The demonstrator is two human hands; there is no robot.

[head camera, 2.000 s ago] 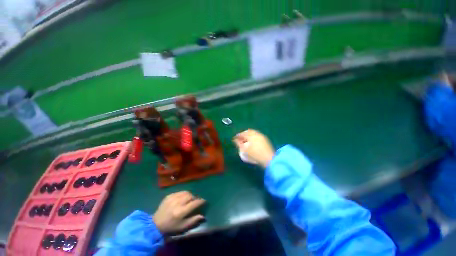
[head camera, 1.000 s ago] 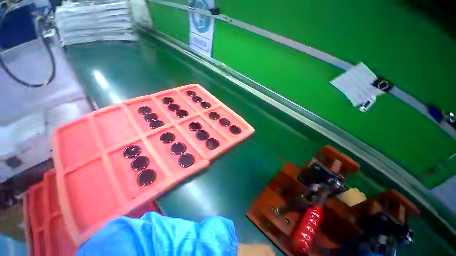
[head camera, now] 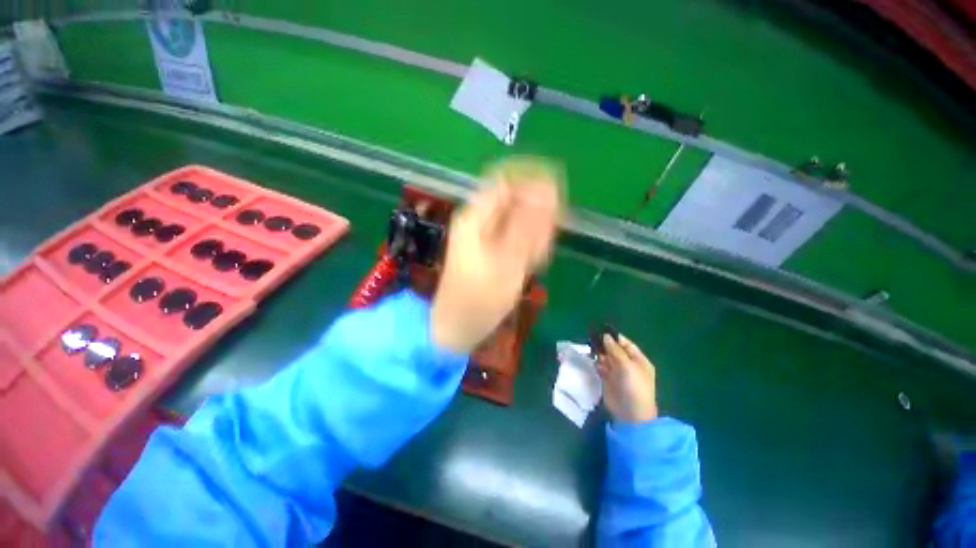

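The reddish-brown fixture [head camera: 494, 369] with black toggle clamps is partly hidden behind my left hand [head camera: 498, 252]. That hand is raised and blurred over the fixture, and its grip is unclear. A red clamp handle [head camera: 377, 283] shows left of my forearm. My right hand [head camera: 628, 377] is right of the fixture and holds a small dark part [head camera: 601, 338] at its fingertips. A crumpled white cloth [head camera: 577, 383] lies against that hand. The salmon-pink tray [head camera: 238, 313] at the left holds dark discs in groups of about three; two look bright.
A tiny pale-edged ring [head camera: 904, 400] lies on the green bench [head camera: 771, 428] at the right. A blue sleeve [head camera: 956, 498] of another person shows at the right edge. The green partition [head camera: 353, 107] with clipped papers [head camera: 752, 210] runs behind the bench.
The view has swung right from the tray. My left arm has risen over the fixture. My right hand is now in clear view with a dark part, beside the white cloth.
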